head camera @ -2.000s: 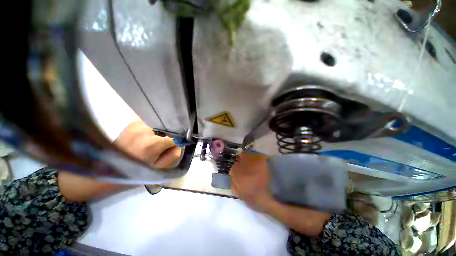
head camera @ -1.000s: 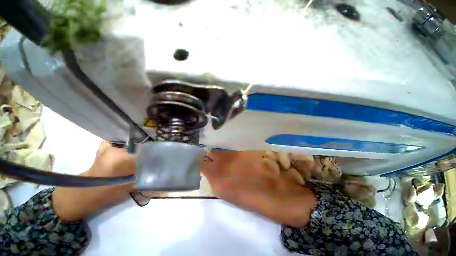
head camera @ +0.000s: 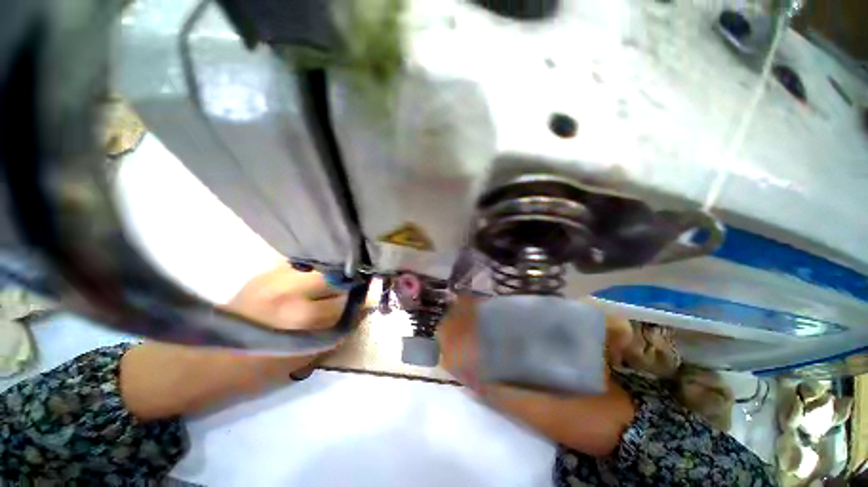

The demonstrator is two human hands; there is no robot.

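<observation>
The white machine head [head camera: 447, 124] fills the upper view. The grey tension dial [head camera: 541, 344] with its coil spring looms close and hides much of my right hand [head camera: 459, 340], which is right of the needle area. My left hand [head camera: 290, 300] is left of the needle area, its fingertips partly behind the dark curved guard [head camera: 238, 333]. The needle area [head camera: 385, 295] and the bed plate [head camera: 381, 347] show between the hands. The fingertips of both hands are hidden or blurred, and no fabric piece can be made out in them.
Beige pieces [head camera: 652, 350] lie under the arm to the right, with more [head camera: 809, 418] at the far right. Another beige heap [head camera: 14, 333] is at the left edge. A white thread [head camera: 752, 114] runs down to the tension dial. The white table [head camera: 352, 428] is in front.
From one second ago, the view has shifted, so the dial appears further right and the needle area shows again between the hands. The curved guard looms larger at left.
</observation>
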